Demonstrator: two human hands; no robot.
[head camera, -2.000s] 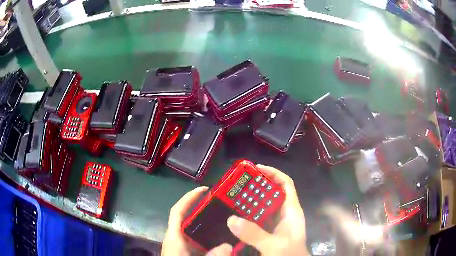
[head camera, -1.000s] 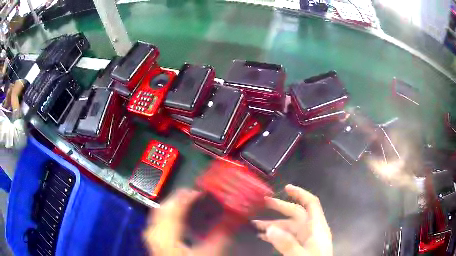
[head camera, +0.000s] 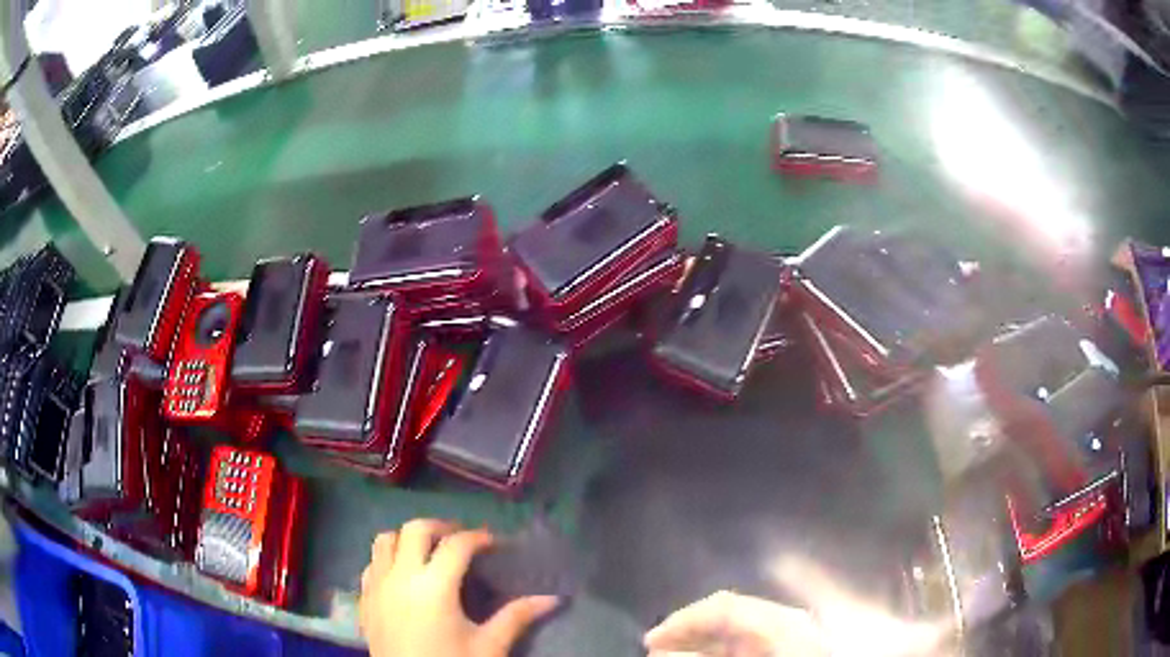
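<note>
My left hand is at the bottom centre, thumb and fingers around a dark, blurred part; its exact shape cannot be told. My right hand is low at the bottom edge, blurred and partly cut off; whether it holds anything cannot be told. A red unit with keypad and grille lies at left by the bench edge, with another red unit against its right side. Black-backed red units, such as this one, stand in stacks beyond my hands. One red unit shows its round speaker without a grille.
A blue tote is at lower left, below the metal bench edge. Black housings are stacked at far left. A lone unit sits on the green belt. More units and a cardboard box are at right.
The red unit has left my hands, and a second red unit now lies beside the one at left. My hands are lower. The lone belt unit has shifted left relative to the stacks.
</note>
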